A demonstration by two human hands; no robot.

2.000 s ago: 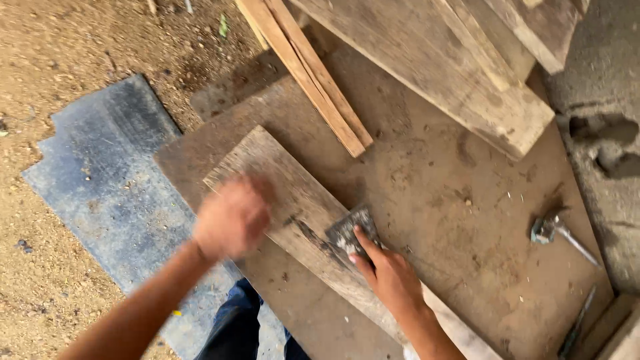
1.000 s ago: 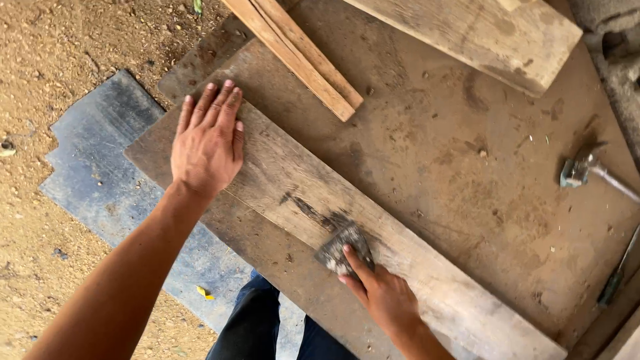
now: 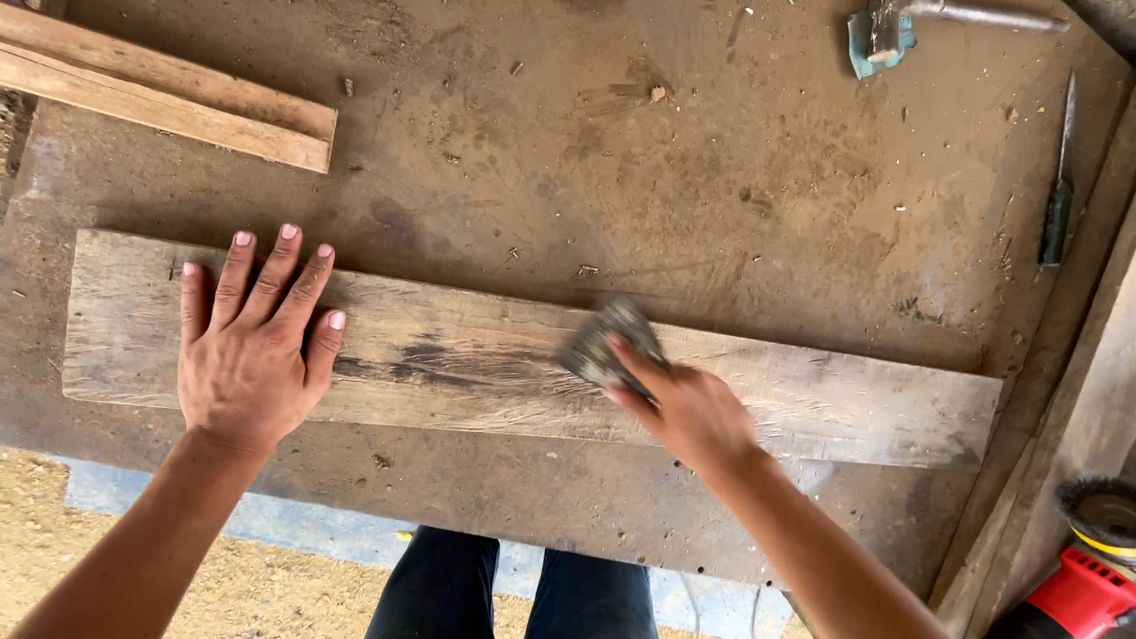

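Observation:
A weathered wooden board (image 3: 825, 399) with dark streaks near its middle lies flat across the worn tabletop (image 3: 532, 213). My left hand (image 3: 257, 346) rests palm down with spread fingers on the board's left part, holding nothing. Right of the board's middle, my right hand (image 3: 683, 399) grips a flat grey scraper blade (image 3: 612, 342), blurred by motion, against the wood. The exact kind of scraper cannot be told.
Narrow wooden strips (image 3: 177, 98) lie at upper left. A hammer (image 3: 887, 27) with a teal cloth or pad sits at upper right. A pointed, dark-handled tool (image 3: 1056, 213) lies by the wooden ledge (image 3: 1056, 390). A red power tool (image 3: 1078, 595) with a brush wheel is at lower right.
My left hand, blurred over the board's far left part two seconds ago, now lies flat on it. My right hand still holds the scraper. The view has turned and shifted markedly.

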